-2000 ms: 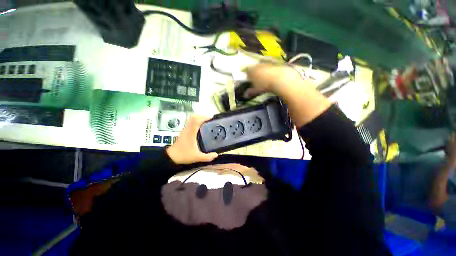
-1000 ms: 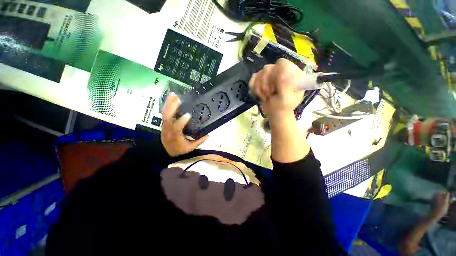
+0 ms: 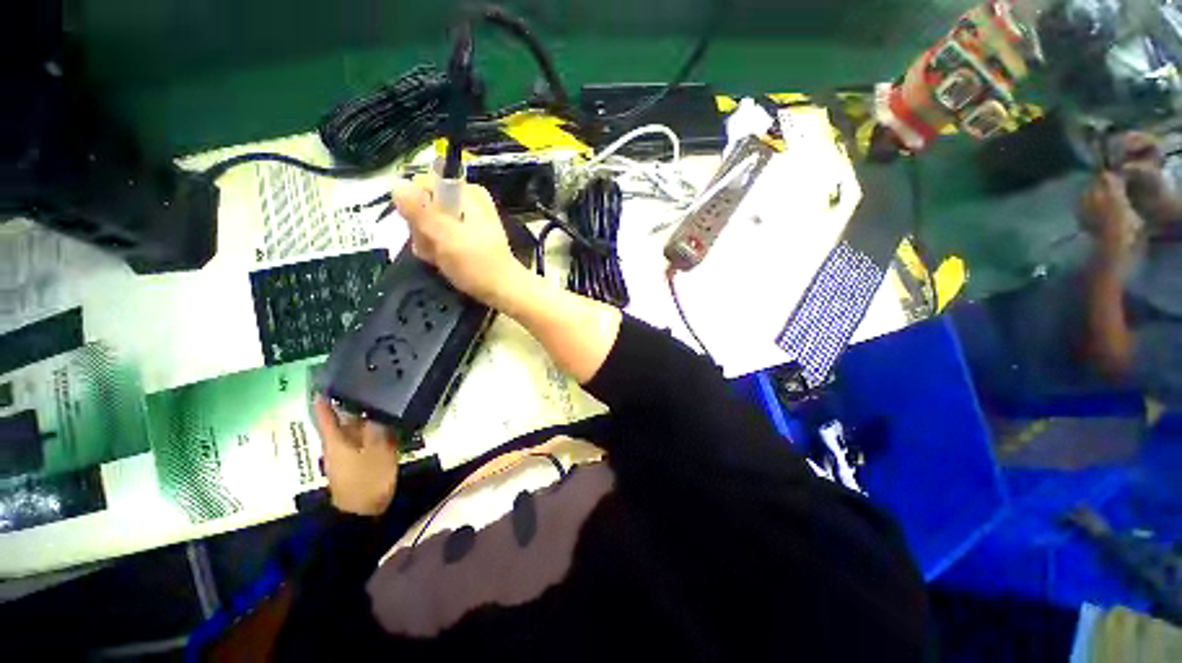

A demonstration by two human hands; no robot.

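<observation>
A black power strip (image 3: 395,343) with round outlets lies tilted over the printed sheets in front of me. My left hand (image 3: 359,460) grips its lower end. My right hand (image 3: 464,240) is closed around a pale cylindrical handheld tool (image 3: 450,192) at the strip's upper end. The tool's dark upper part points away from me. Its tip and the far end of the strip are hidden by the hand. A bundled black power cord (image 3: 598,242) lies right of the strip.
A grey-brown test socket strip (image 3: 717,214), white cable (image 3: 655,181) and perforated sheet (image 3: 834,308) lie to the right. A blue bin (image 3: 927,440) holds white parts. A black unit (image 3: 117,168) is upper left. A hanging red-white fixture (image 3: 962,80) and another person's arm (image 3: 1106,272) are right.
The view has turned and shifted. The strip is angled more steeply. My right hand stays at its upper end, with the tool now pointing away instead of rightward. The blue bin shows more.
</observation>
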